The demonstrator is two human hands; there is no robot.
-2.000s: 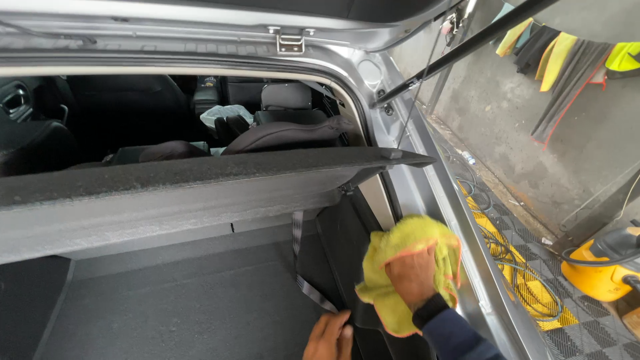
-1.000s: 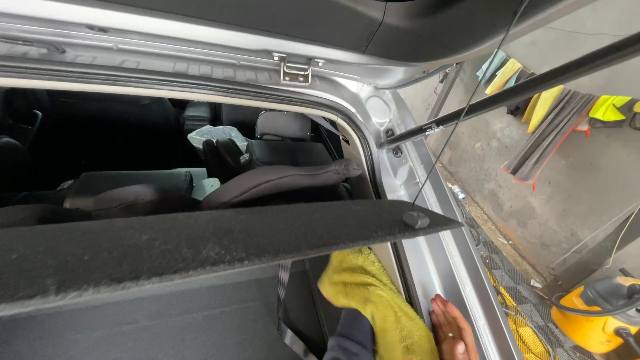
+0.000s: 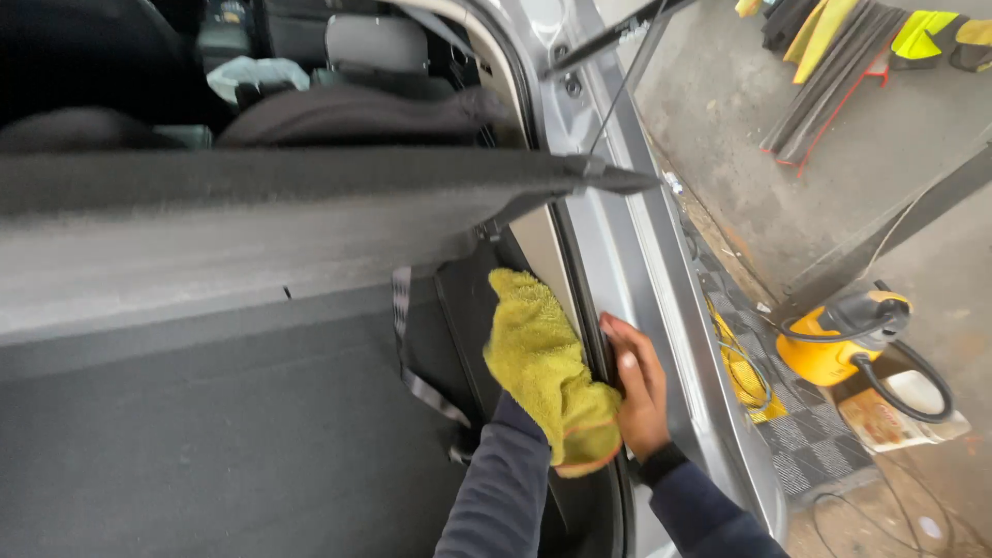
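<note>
A yellow-green microfiber cloth (image 3: 535, 356) with an orange edge covers my left hand, whose fingers are hidden; the dark sleeve (image 3: 500, 480) leads into it. The cloth lies against the black side trim (image 3: 457, 310) and light pillar trim of a car's open boot, beside the rubber door seal (image 3: 577, 302). My right hand (image 3: 639, 380), with a dark cuff at the wrist, rests on the silver body frame (image 3: 674, 341) just right of the seal, its fingertips at the seal and no object in it. A loose strap (image 3: 411, 364) hangs left of the cloth.
The grey parcel shelf (image 3: 256, 209) spans the boot above the dark floor (image 3: 217, 434). A strut (image 3: 604, 39) and thin cord (image 3: 620, 93) rise at the upper right. Outside are a yellow vacuum cleaner (image 3: 821, 349), hoses, a box (image 3: 876, 418) and cloths hanging at the wall (image 3: 837, 77).
Two seconds ago my right hand was on the cloth; now the cloth covers my left hand, and my right hand is on the body frame. The view has shifted closer to the boot's right side.
</note>
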